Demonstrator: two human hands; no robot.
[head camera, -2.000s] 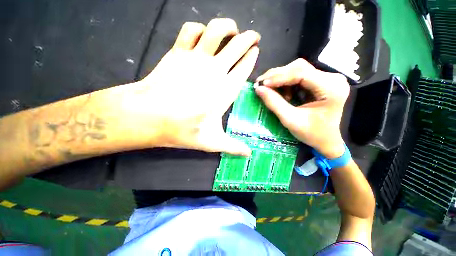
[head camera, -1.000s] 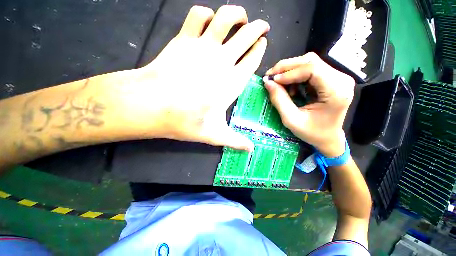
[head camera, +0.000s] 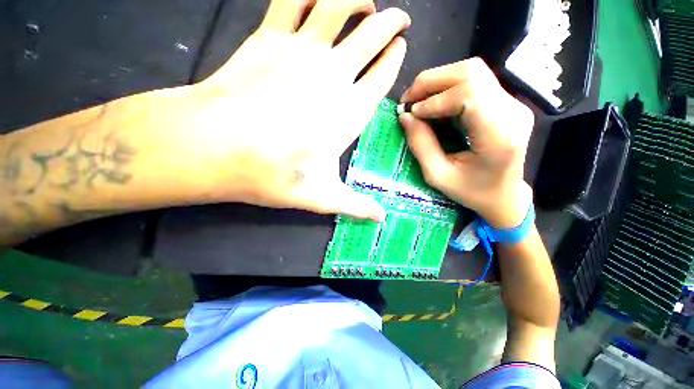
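A green PCB panel (head camera: 399, 237) lies on the black mat, with small dark parts along its near edge and across its middle row. My left hand (head camera: 281, 114) lies spread over the panel's left side, thumb on the panel near the middle row, other fingers apart beyond it. My right hand (head camera: 472, 140) pinches a tiny part (head camera: 402, 109), which shows whitish with a dark side, between thumb and fingertips at the panel's far edge. The right hand hides part of the panel's upper right. A blue wrist strap (head camera: 510, 228) is on my right wrist.
A black bin (head camera: 587, 57) with a heap of white parts (head camera: 542, 53) stands at the upper right. Another black bin (head camera: 601, 163) stands nearer, its contents not visible. A black rack (head camera: 590, 262) with upright green boards (head camera: 654, 220) is at the far right. The mat's edge (head camera: 251, 275) runs before my body.
The part at my right fingertips now shows white where it looked dark before. My right hand stays at the panel's far edge. The whole view has shifted slightly.
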